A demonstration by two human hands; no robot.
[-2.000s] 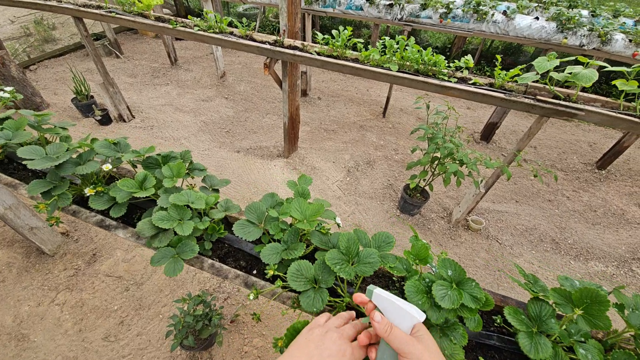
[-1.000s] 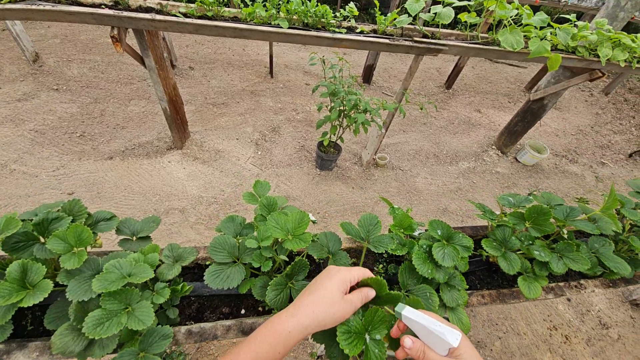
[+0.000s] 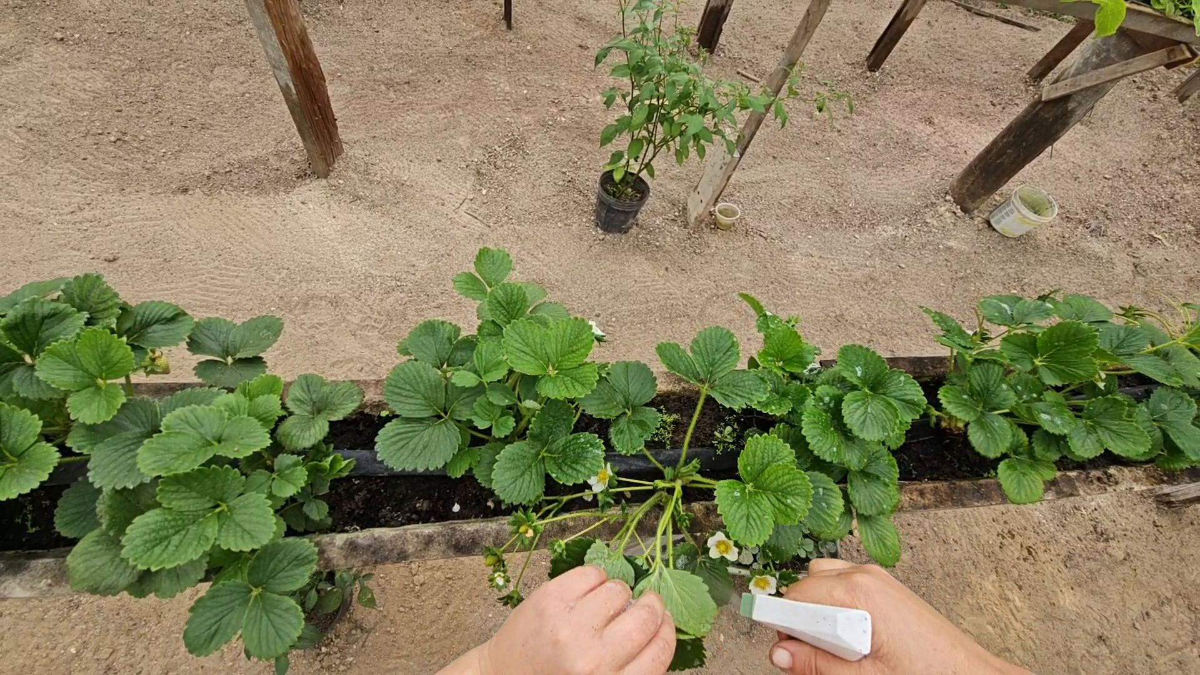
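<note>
My left hand [image 3: 579,623] is closed on a leaf of a strawberry plant [image 3: 680,595] at the bottom middle, lifting it so that its paler side shows. To its right, my right hand [image 3: 867,619] grips a spray bottle, whose white trigger head [image 3: 814,623] has a green nozzle pointing left at the held leaves. The bottle's body is hidden by the hand and the frame's edge. White strawberry flowers [image 3: 722,547] hang close to the nozzle. A faint mist seems to show between nozzle and leaf.
Strawberry plants [image 3: 202,436] grow along a soil bed with a black drip pipe [image 3: 375,463] and a wooden edging board [image 3: 422,541]. Beyond stand a potted plant [image 3: 622,202], wooden posts [image 3: 298,84], a small cup [image 3: 727,216] and a white bucket [image 3: 1024,211] on sandy ground.
My hands were together around the sprayer two seconds ago; now they are apart, the left on a leaf. The view has shifted right and down along the bed.
</note>
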